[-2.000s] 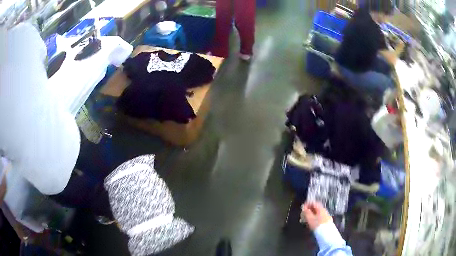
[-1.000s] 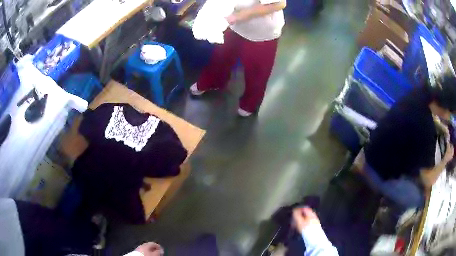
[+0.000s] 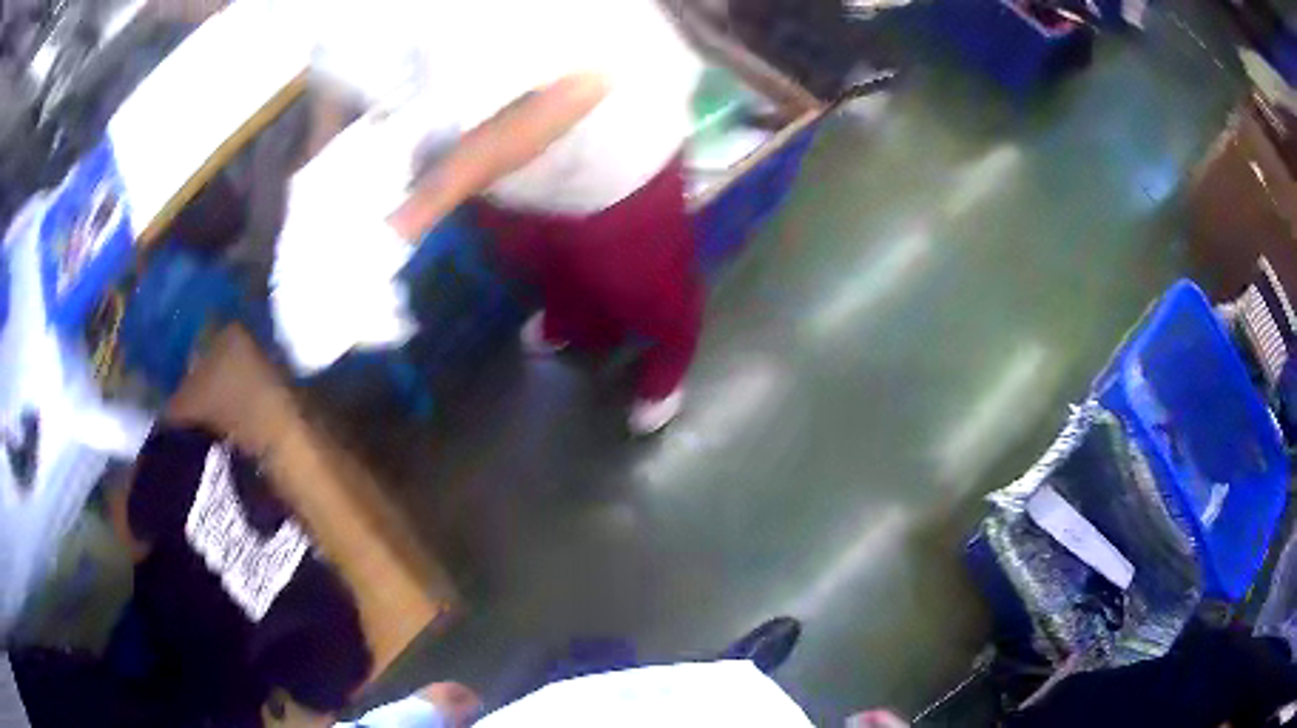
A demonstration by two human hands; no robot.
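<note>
A dark top (image 3: 306, 626) with a white lace yoke (image 3: 245, 538) lies on a brown carton (image 3: 334, 491) at the lower left. My left hand (image 3: 452, 698), below a light blue sleeve, is small and cut off by the bottom edge, right of the carton. My right hand (image 3: 878, 720) shows only as a sliver at the bottom edge. Neither hand visibly touches the dark top, and what they hold, if anything, cannot be told. A plain white shape (image 3: 647, 700), perhaps my clothing, lies between them.
A person (image 3: 626, 256) in a white top and dark red trousers stands ahead, left of the green aisle (image 3: 839, 370), with a white garment (image 3: 342, 249). A blue crate (image 3: 1202, 441) and a grey-lined container (image 3: 1095, 541) stand at the right. A white-topped table (image 3: 214, 107) is upper left.
The view has moved forward and turned. The carton with the dark top has shifted left and down, and the standing person appears nearer. My right hand has dropped to the bottom edge.
</note>
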